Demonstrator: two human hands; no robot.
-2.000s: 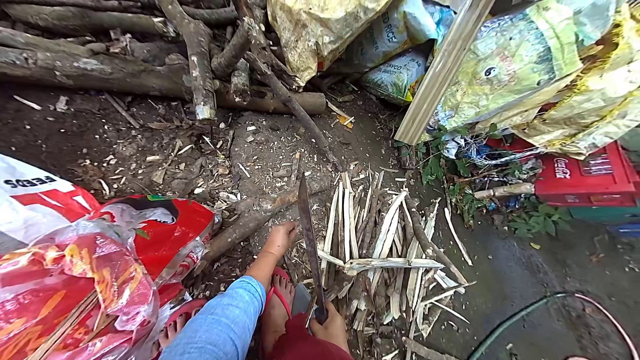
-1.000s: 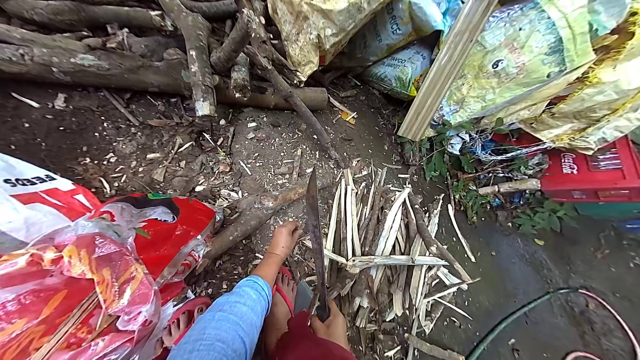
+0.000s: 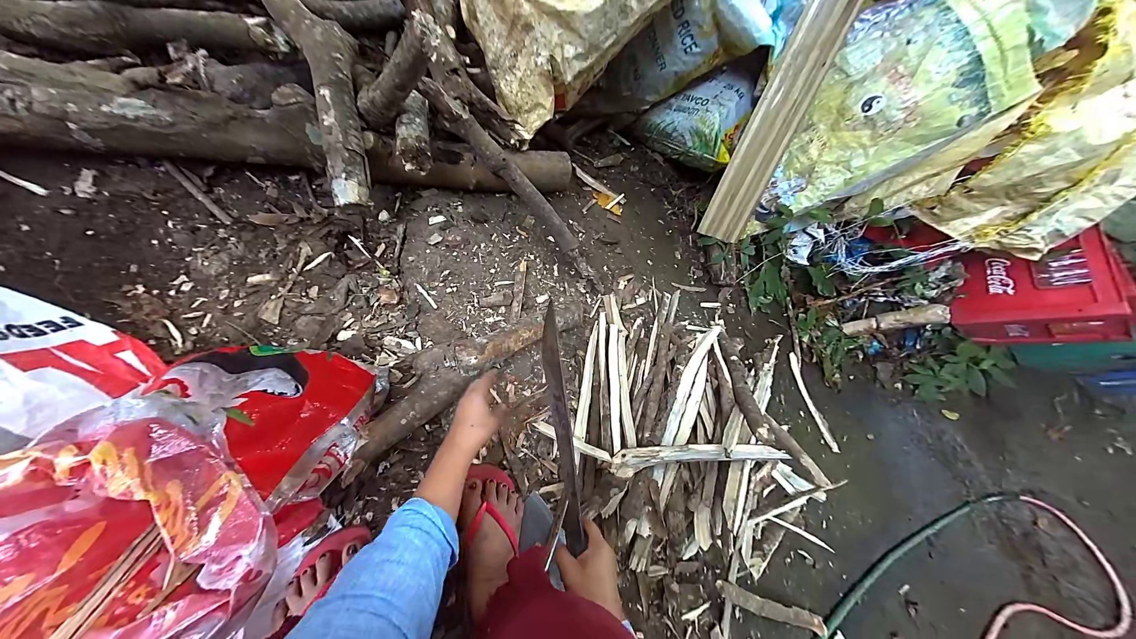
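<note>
My right hand (image 3: 589, 568), low in the view, grips the handle of a machete (image 3: 561, 417), whose long dark blade points up and away from me. My left hand (image 3: 479, 410) reaches down beside a thick branch (image 3: 435, 382) lying on the soil; its fingers are partly hidden, and I cannot tell whether they hold anything. Right of the blade lies a heap of split sticks (image 3: 683, 399), with one split piece (image 3: 701, 454) across it. My feet in red flip-flops (image 3: 493, 510) stand below my left hand.
Logs (image 3: 160, 124) are piled at the upper left. Red plastic bags (image 3: 133, 497) lie at the left. A wooden plank (image 3: 781, 115) leans by sacks (image 3: 914, 98) at the upper right. A red crate (image 3: 1047, 293) and a hose (image 3: 923, 532) are at the right.
</note>
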